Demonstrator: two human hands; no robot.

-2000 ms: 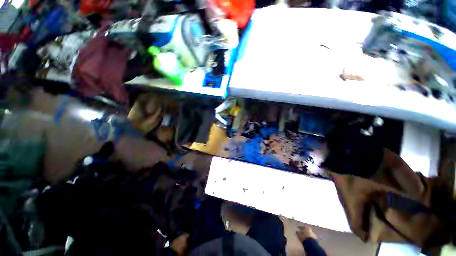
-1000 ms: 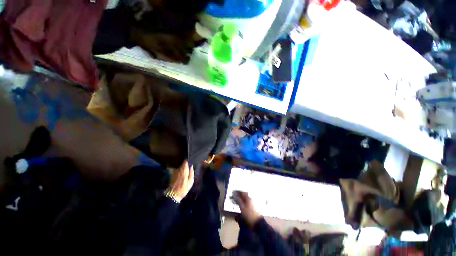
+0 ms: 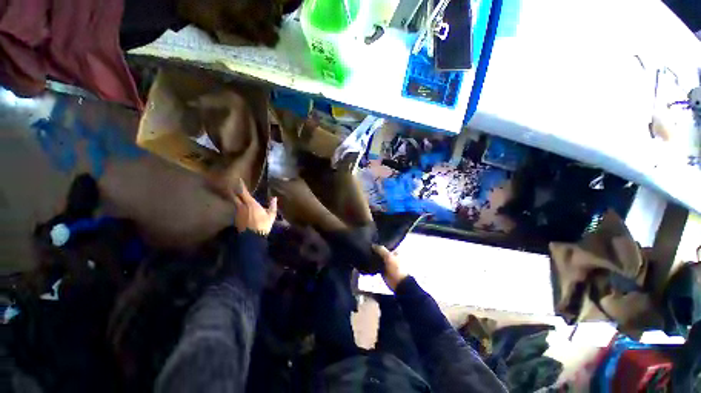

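Note:
A two-tone brown and black garment panel (image 3: pixel 317 206) hangs in front of me at the table's edge. My right hand (image 3: pixel 390 267) grips its black end, just left of the white board (image 3: pixel 461 275). My left hand (image 3: pixel 255 215) has its fingers spread near the carton's front edge; it looks empty. An open cardboard carton (image 3: pixel 171 127) with brown cloth inside stands below the table, beyond my left hand.
The white machine table (image 3: pixel 569 84) crosses the top, with a green bottle (image 3: pixel 329 38). Maroon cloth (image 3: pixel 69 42) hangs at the upper left. Another brown panel (image 3: pixel 596 269) lies over the board's right end. A dark garment pile (image 3: pixel 84 307) is at lower left.
The dark cloth piece before the carton has moved off to the right, into my right hand. My left hand has risen and opened. The view has shifted slightly.

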